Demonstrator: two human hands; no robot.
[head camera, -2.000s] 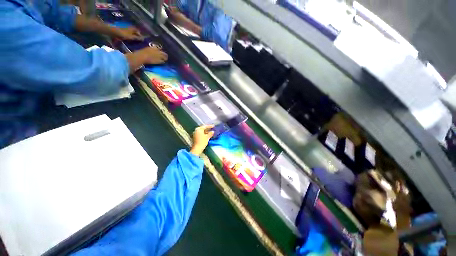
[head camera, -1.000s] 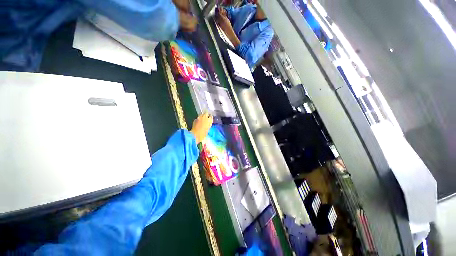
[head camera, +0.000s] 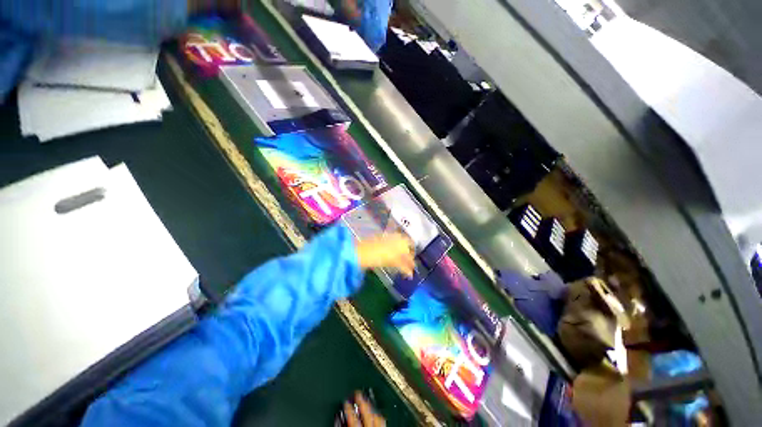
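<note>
An open grey box base (head camera: 368, 218) lies on the green conveyor, with a white leaflet in its middle and a dark compartment strip at its lower right end. My left hand (head camera: 388, 253), blurred, reaches over this box with its fingers near the dark strip; whether it grips anything is unclear. Printed lids with rainbow splash and T10 lettering lie on both sides, one above (head camera: 322, 175) and one below (head camera: 451, 346). My right hand (head camera: 363, 412) is at the bottom edge, mostly cut off, with something dark at its fingers.
A thick stack of white die-cut sheets (head camera: 83, 275) stands at left, with smaller white sheets (head camera: 92, 92) behind. Another grey base (head camera: 251, 87) lies farther up the belt. A worn yellowish rail (head camera: 242, 171) edges the belt. Beyond are an open brown carton (head camera: 585, 321) and blue-sleeved workers.
The view has turned. My left hand has moved from beside a box's dark strip to over a tray. My right hand has appeared at the bottom edge.
</note>
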